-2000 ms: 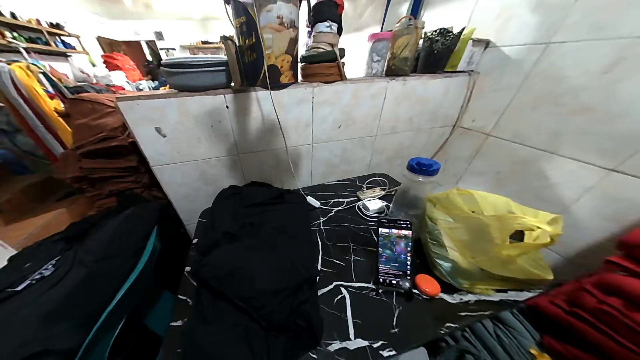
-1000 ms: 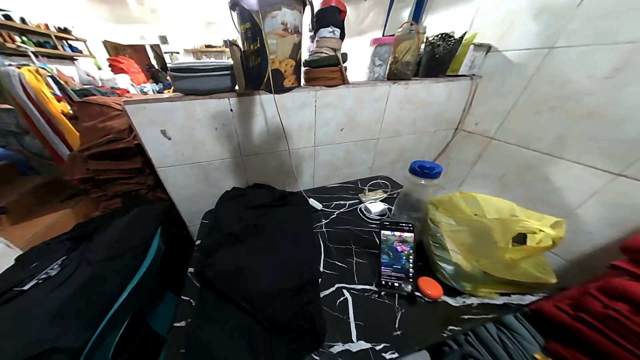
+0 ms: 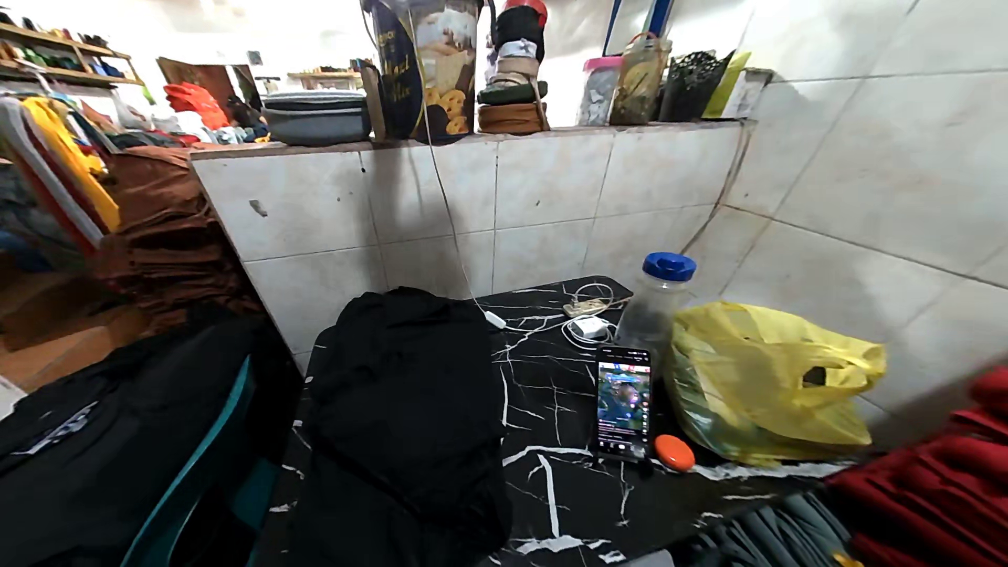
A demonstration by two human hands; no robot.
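Neither my left hand nor my right hand shows in the head view. A black folded garment point(image 3: 402, 425) lies along the left part of the black marble-patterned table point(image 3: 551, 488). To its right a smartphone point(image 3: 624, 405) with a lit screen leans upright against a clear plastic jar with a blue lid point(image 3: 669, 267). An orange round object point(image 3: 675, 453) rests beside the phone's lower right corner. A knotted yellow plastic bag point(image 3: 768, 386) stands right of the jar. Behind the phone lie a white charger point(image 3: 589, 327) and coiled white cable.
Dark red folded fabric point(image 3: 937, 472) and grey-green fabric point(image 3: 780, 531) are at the lower right. Black cloth point(image 3: 102, 425) covers a teal chair point(image 3: 197, 457) at the left. A low tiled wall point(image 3: 543, 189) behind the table carries a large tin point(image 3: 441, 71), jars and a grey case point(image 3: 316, 118).
The picture on the phone's screen has changed. The objects on the table have kept their places.
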